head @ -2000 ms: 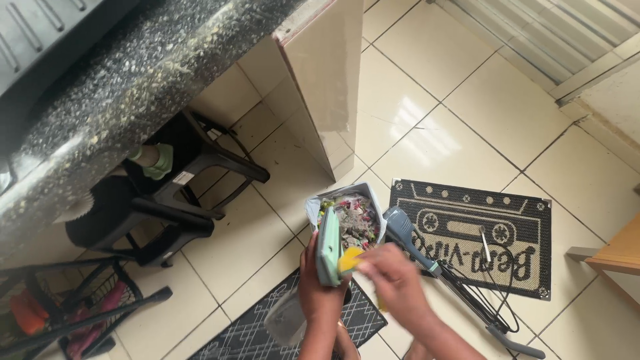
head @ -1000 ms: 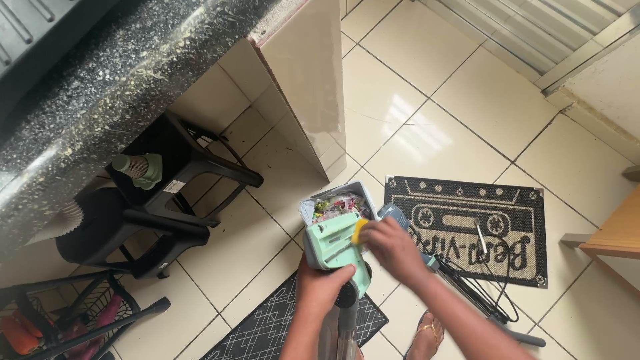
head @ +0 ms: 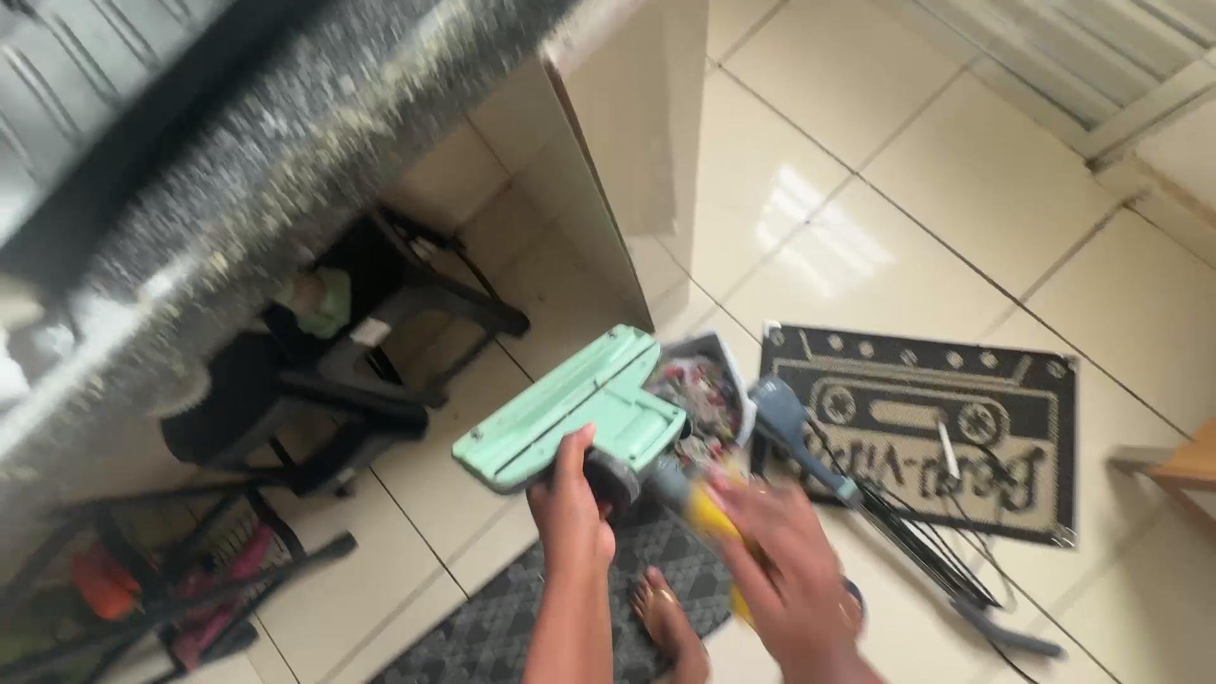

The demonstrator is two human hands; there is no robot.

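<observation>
A mint-green vacuum cleaner floor head [head: 579, 418] is gripped at its lower edge by my left hand [head: 575, 513], near its dark round wheel or joint. My right hand [head: 784, 560], blurred by motion, is on a yellow-handled tool [head: 712, 513] whose grey end meets the floor head's neck; what kind of tool it is cannot be told. Just beyond the floor head stands a small lined bin [head: 741, 385] holding mixed litter and grey fluff. A grey-blue vacuum or mop handle [head: 788, 423] with a black cord lies beside the bin, partly over the doormat.
A cassette-patterned doormat [head: 921, 361] lies on the tiled floor at right, a dark patterned mat [head: 503, 617] under my feet. A speckled stone counter [head: 285, 171] juts in at upper left, above black plastic stools [head: 275, 399]. A black basket rack [head: 237, 551] is at lower left, wooden furniture [head: 1183, 475] at right.
The floor head has moved off the bin to its left and is turned with its long side across. My right hand has moved down from the floor head's face to its neck.
</observation>
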